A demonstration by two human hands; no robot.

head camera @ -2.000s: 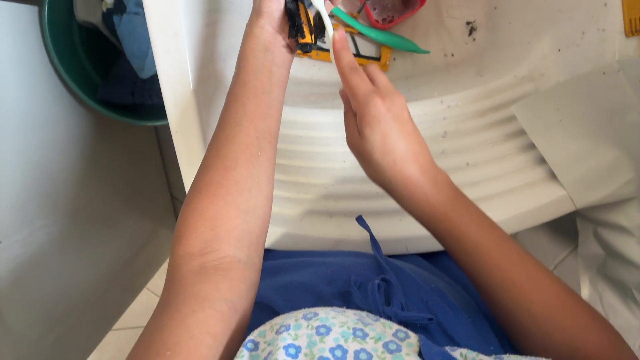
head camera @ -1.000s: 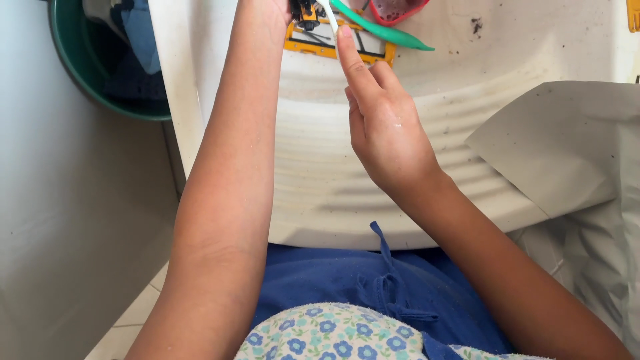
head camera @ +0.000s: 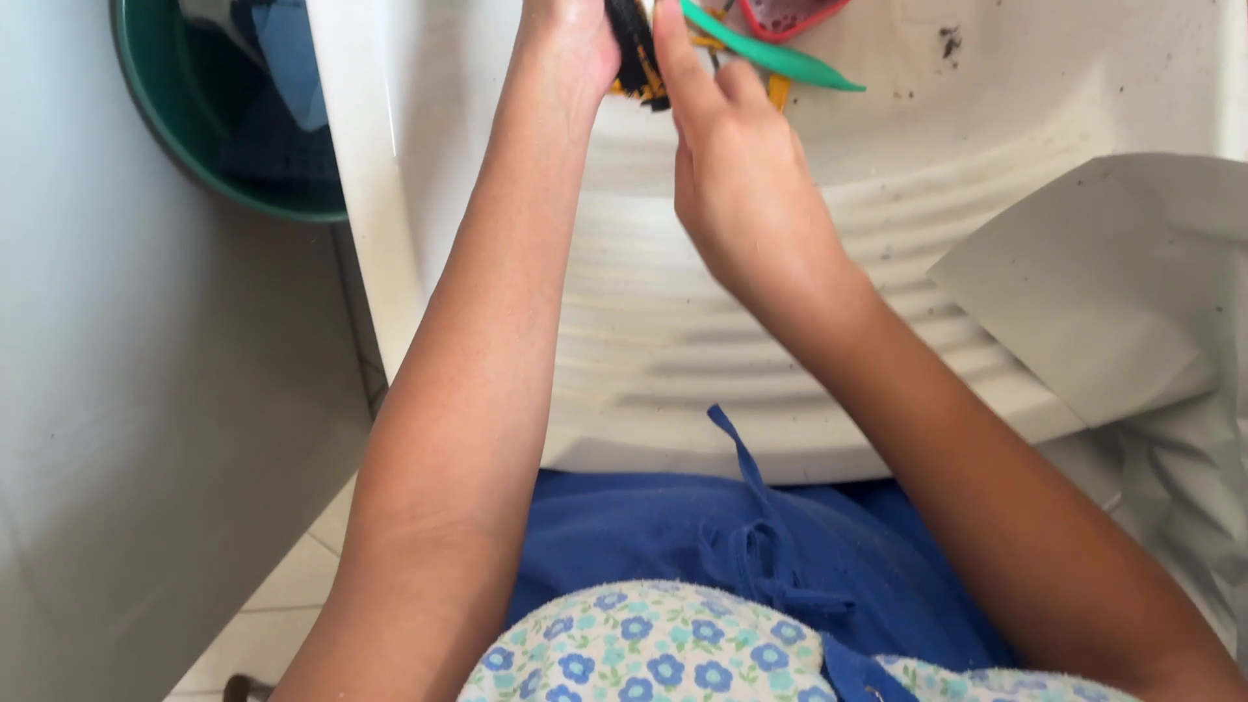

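Observation:
At the top edge my left hand [head camera: 577, 44] holds a black and yellow part [head camera: 636, 54], tilted, with dark residue on it; its upper end is out of view. My right hand [head camera: 736, 146] is against it from the right, index finger stretched along a white tool handle that is mostly hidden, so its kind cannot be told. A green plastic handle [head camera: 780, 60] lies just beyond my right fingers. Under it, yellow plastic pieces [head camera: 777, 93] show in part. A red-rimmed container [head camera: 792, 21] with foamy liquid stands behind the green handle.
A white washtub [head camera: 624, 390] with a ribbed slope lies under my forearms, with dark specks [head camera: 949, 41] at the upper right. A green tub [head camera: 146, 127] with cloths stands left. Grey sheeting [head camera: 1102, 283] drapes over the right rim.
The black and yellow part in my left hand has turned and now shows as a long dark strip. My right hand remains close beside it.

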